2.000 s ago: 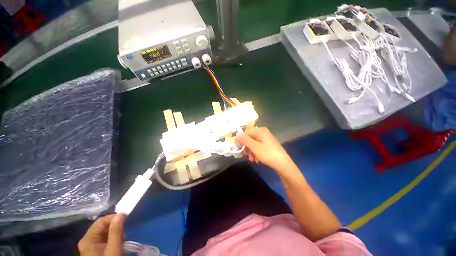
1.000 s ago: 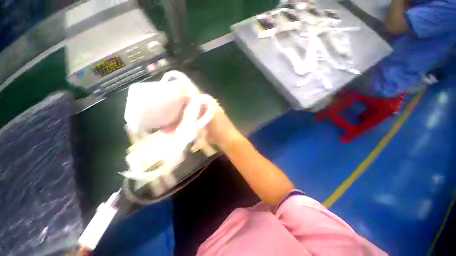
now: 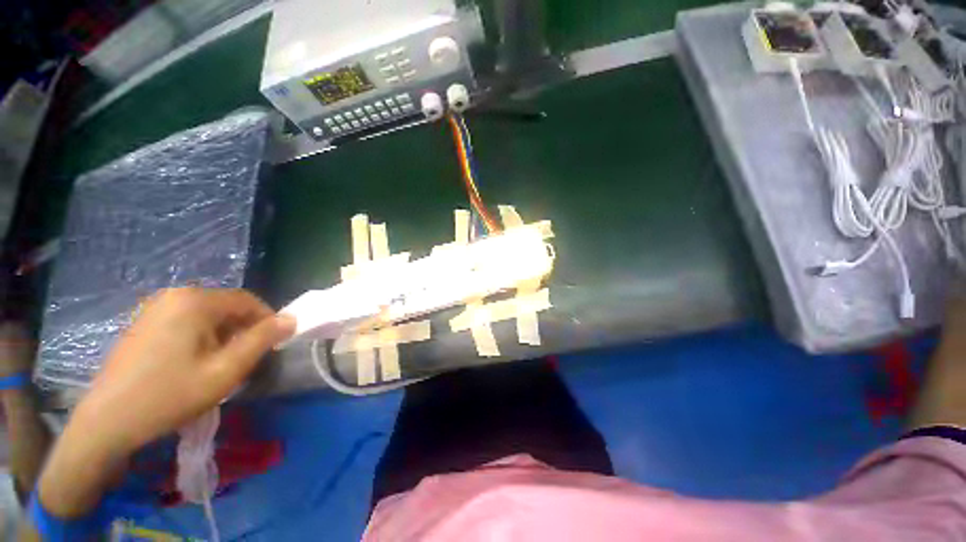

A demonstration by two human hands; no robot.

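Note:
The white bar fixture (image 3: 466, 270) lies on the green bench, held by strips of masking tape (image 3: 371, 339). It is glare-lit. My left hand (image 3: 180, 365) is at its left end, thumb and finger closed on the end of a white power adapter (image 3: 323, 311). The adapter lies in line with the bar and touches it; where they join is washed out. A bundled white cable (image 3: 198, 455) hangs below my left hand. My right hand is out of the picture; only its forearm (image 3: 946, 371) shows at the right edge.
The instrument (image 3: 365, 69) stands behind, with coloured wires (image 3: 466, 169) to the bar. The film-wrapped slab (image 3: 159, 233) is left. The grey pad (image 3: 741, 159) at right holds several open adapters (image 3: 786, 40) and coiled cables (image 3: 847, 191). Another person's arm (image 3: 21, 423) shows at the left edge.
My left hand has moved up with the adapter to the bar's left end. My right hand has left the bar and gone out to the right. The view has shifted.

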